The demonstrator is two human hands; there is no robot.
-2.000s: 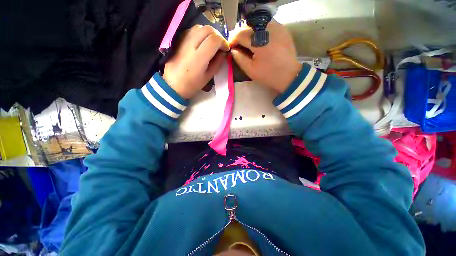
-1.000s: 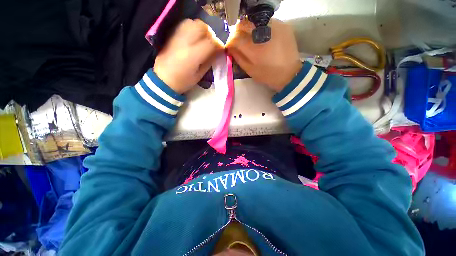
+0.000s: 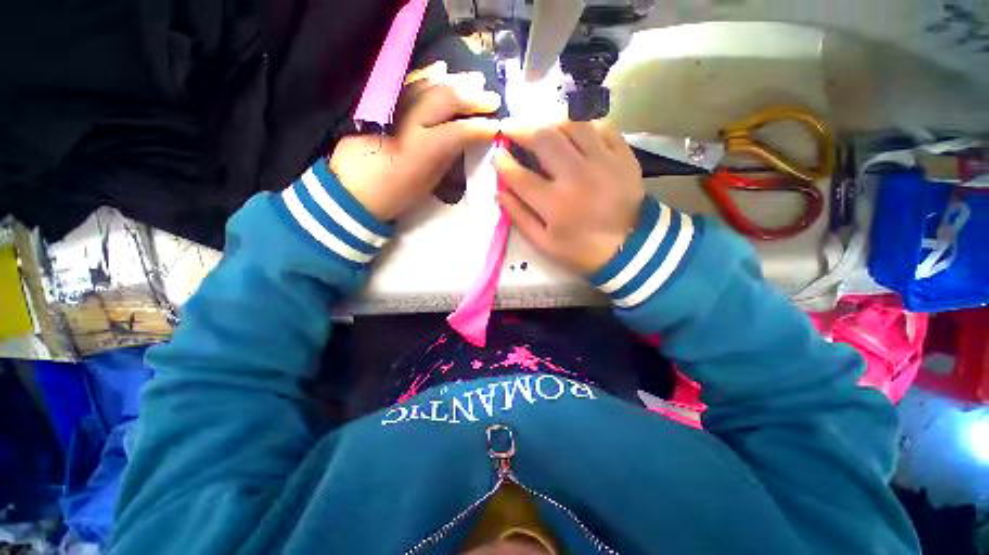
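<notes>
A pink strip point(image 3: 484, 284) with a white side runs from under my fingertips, over the front edge of the machine bed, towards my lap. My left hand point(image 3: 418, 146) holds the cloth and strip at the left of the needle area. My right hand point(image 3: 573, 190) lies on the strip from the right, fingers bent. The fingertips almost meet just below the presser foot point(image 3: 505, 41), where glare hides the needle. Black garment cloth point(image 3: 130, 108) spreads left of my left hand. Another pink strip point(image 3: 393, 67) lies on it, beside my left hand.
Scissors with gold and red-orange handles point(image 3: 768, 201) lie right of my right hand. A black knob point(image 3: 589, 102) sits right of the needle area. A blue bundle point(image 3: 930, 241) and a pink heap point(image 3: 884, 345) are at right. A yellow block point(image 3: 13, 295) is at far left.
My right hand has moved down from the needle area and turned, its fingers now over the strip. The upper pink strip has shifted right. The scissors' blades now show more.
</notes>
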